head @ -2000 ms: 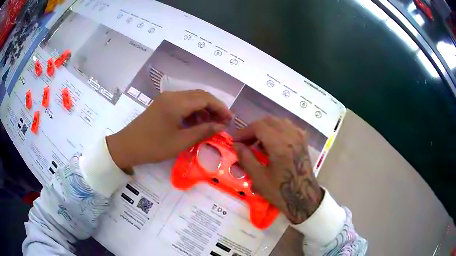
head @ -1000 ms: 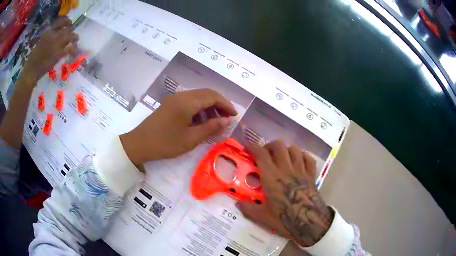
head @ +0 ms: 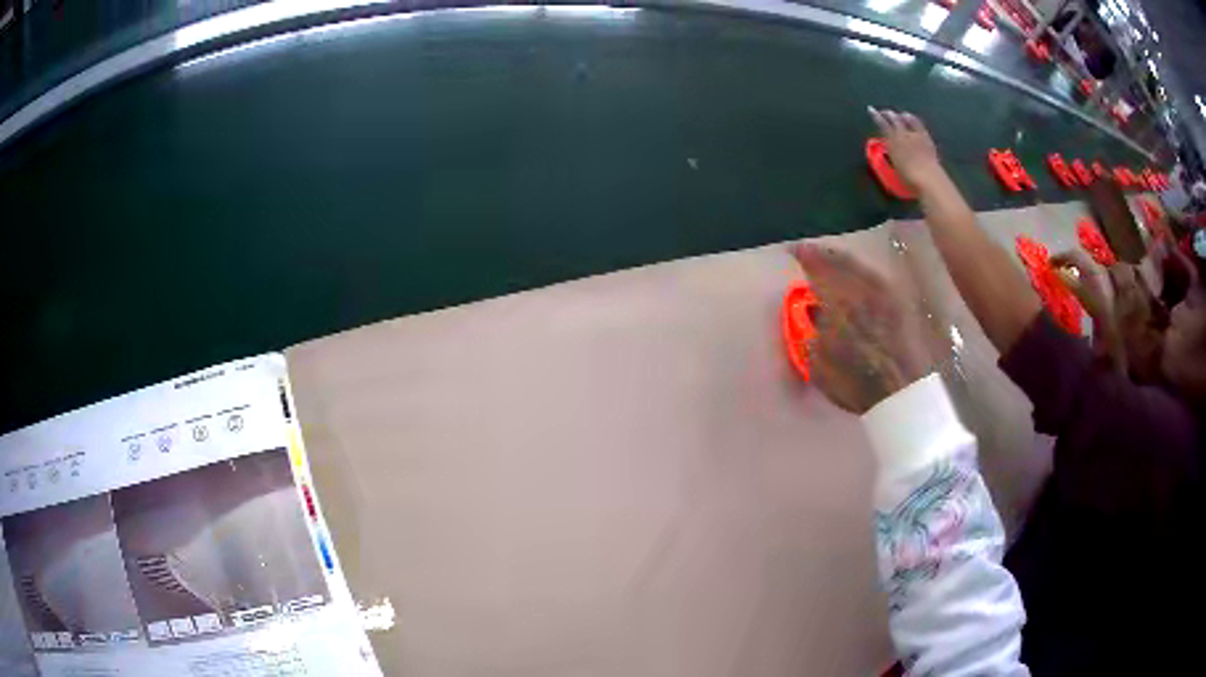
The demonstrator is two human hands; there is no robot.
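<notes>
My right hand [head: 860,331], in a white patterned sleeve with a white cuff, is over the beige bench cover [head: 582,476] at the right. It is slightly blurred. It holds an orange-red controller shell [head: 799,331], whose left part shows beside the fingers; the rest is hidden under the hand. The shell is at or just above the cover; I cannot tell which. My left hand is out of the picture.
The printed sheet [head: 218,526] lies at lower left. The dark green conveyor belt [head: 463,172] runs behind the bench. A neighbour's hand [head: 907,148] is on a shell [head: 884,172] on the belt. Several shells lie further right, near another person's hands.
The view has swung right. My right hand has carried the shell from the printed sheet to the bench cover's far right. My left hand and the small orange-red pieces have left the picture.
</notes>
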